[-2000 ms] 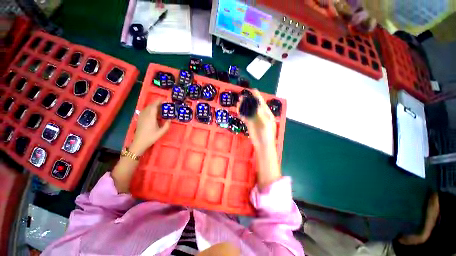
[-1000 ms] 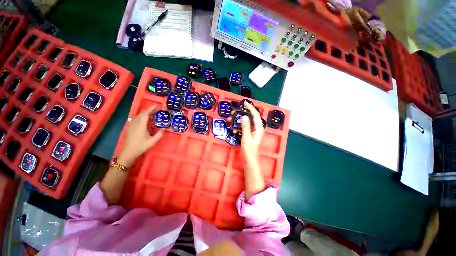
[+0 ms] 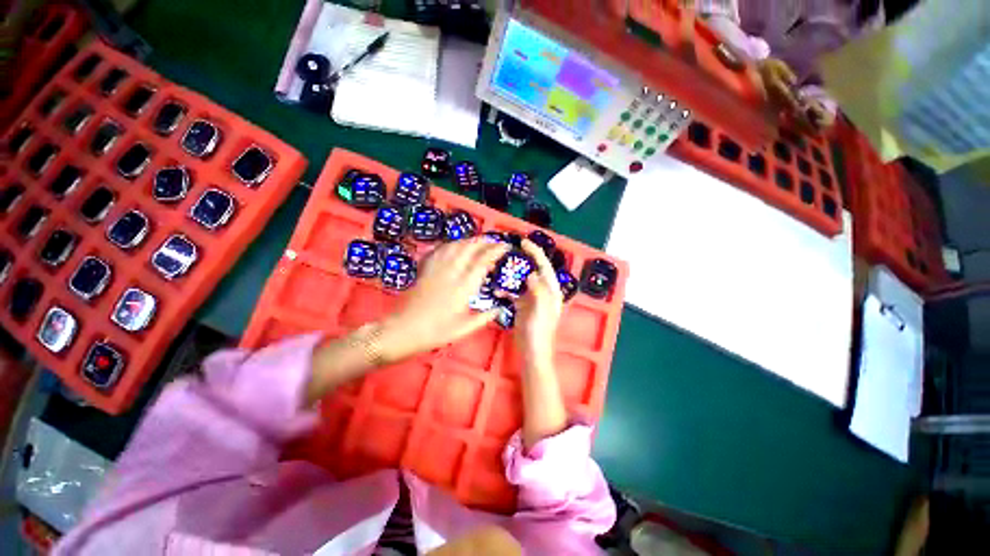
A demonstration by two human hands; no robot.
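Note:
The red compartment tray (image 3: 397, 380) lies in front of me, with empty pockets in its nearer part. Several smartwatch units with lit blue-purple screens (image 3: 397, 269) lie in its upper part, some close together or overlapping. My right hand (image 3: 540, 304) holds a smartwatch unit (image 3: 512, 272) with a bright multicoloured screen over the tray's upper right. My left hand (image 3: 451, 288) is beside it from the left, fingers at the unit and covering units below. Whether the left fingers also grip it is hard to tell. More units lie on the bench beyond the tray's far edge.
A full tray of watch units (image 3: 152, 244) is at left. Behind are a notebook (image 3: 385, 87), black rings (image 3: 314, 81), a tester (image 3: 565, 87) and a small white box (image 3: 576, 184). A white sheet (image 3: 738, 272) and clipboard (image 3: 885, 380) lie right. Another person's hand (image 3: 784, 85) shows upper right.
My left hand has moved right from the tray's left side to meet my right hand. The unit in my right hand now shows a bright lit screen. The view has shifted slightly.

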